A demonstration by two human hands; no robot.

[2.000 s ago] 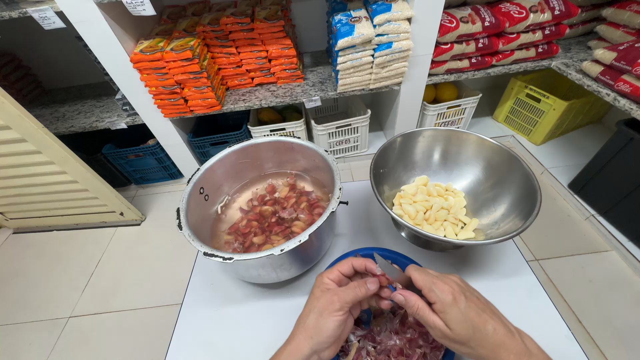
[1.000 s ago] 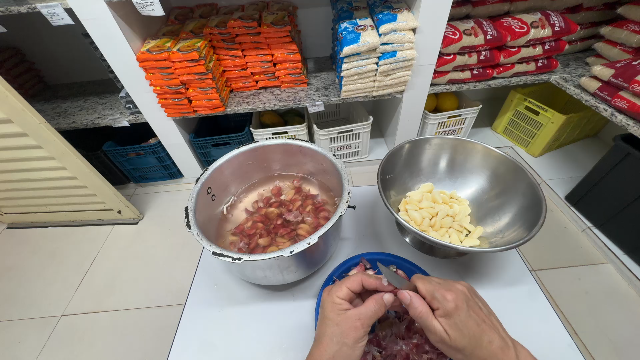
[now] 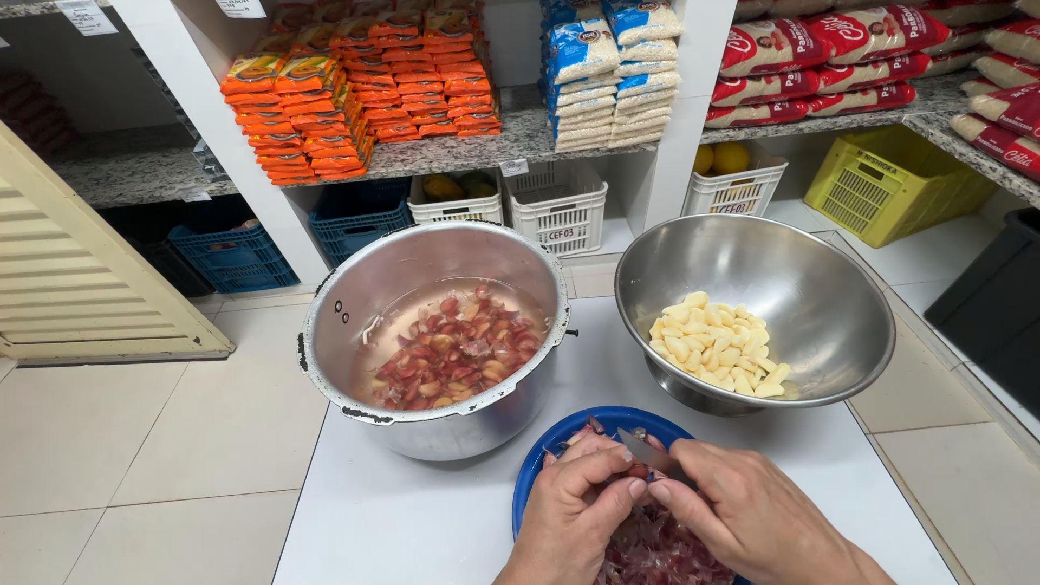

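Note:
My left hand (image 3: 581, 508) pinches a reddish garlic clove (image 3: 639, 470) between thumb and finger. In my right hand (image 3: 731, 504) is a small knife (image 3: 650, 455), its blade pointing left above the clove; the handle is hidden by the fingers. Both hands are over a blue plastic dish (image 3: 528, 471) of purplish garlic skins (image 3: 662, 544). Behind, at the left, an aluminium pot (image 3: 479, 431) holds unpeeled garlic cloves (image 3: 463, 349) in water. A stainless steel bowl (image 3: 821, 309) with peeled garlic cloves (image 3: 719, 341) stands at the right.
Everything stands on a white tabletop (image 3: 390, 504). Beyond it, granite shelves (image 3: 471, 154) carry orange packets (image 3: 301, 114), blue-and-white bags (image 3: 585, 73) and red-labelled rice bags (image 3: 821, 49). Below are plastic crates (image 3: 556, 215), one yellow (image 3: 877, 183). A dark bin (image 3: 995, 309) is at the right edge.
Both hands stay close together over the blue dish, with the knife still in my right hand. The fingers have shifted slightly around the clove.

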